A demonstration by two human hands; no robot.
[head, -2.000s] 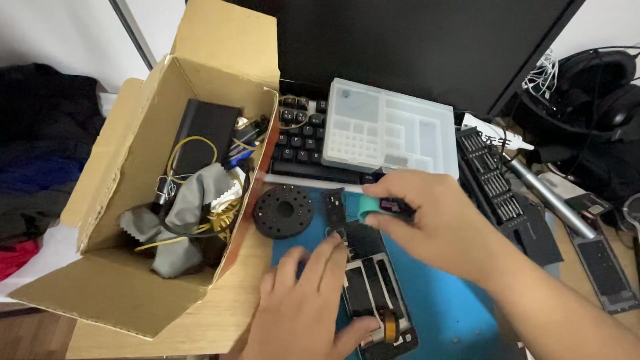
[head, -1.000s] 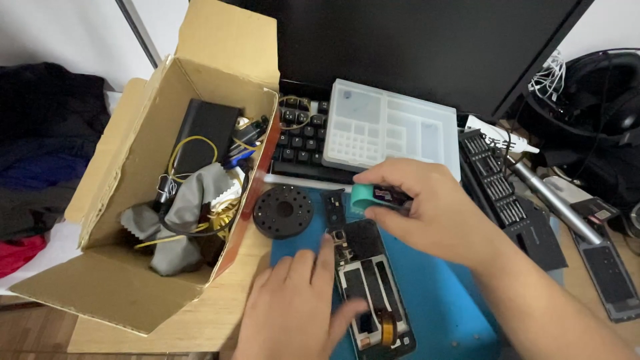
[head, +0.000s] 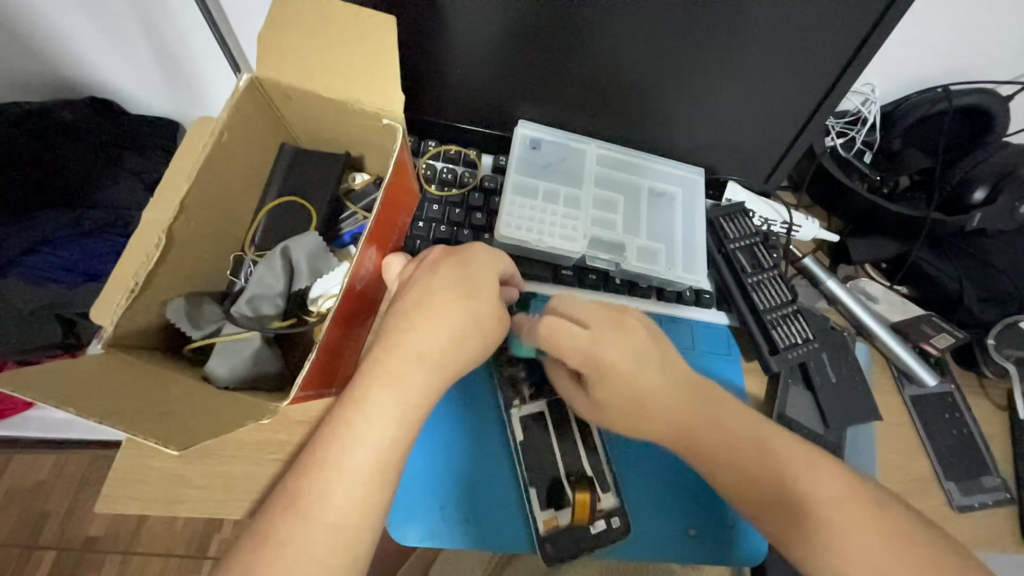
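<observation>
A disassembled smartphone (head: 560, 472) lies on a blue repair mat (head: 456, 480), its inside facing up, with an orange flex cable near the lower end. Above its top end both hands meet. My right hand (head: 600, 352) has its fingers closed on a teal object (head: 524, 342), mostly hidden by the fingers. My left hand (head: 460, 296) is beside it at the left, fingers curled; whether it pinches something cannot be seen. The round black holder seen earlier is hidden behind the left hand and forearm.
An open cardboard box (head: 200, 192) with a grey cloth and cables stands at the left. A clear plastic organizer (head: 600, 200) rests on a black keyboard (head: 456, 212). A bit case (head: 760, 288), a silver tool (head: 864, 312), phone parts (head: 952, 440) and headphones (head: 952, 152) are at the right.
My left hand has moved up from the phone to beside the right hand, uncovering more of the phone. The right hand keeps the teal object, now lower, over the phone's top end.
</observation>
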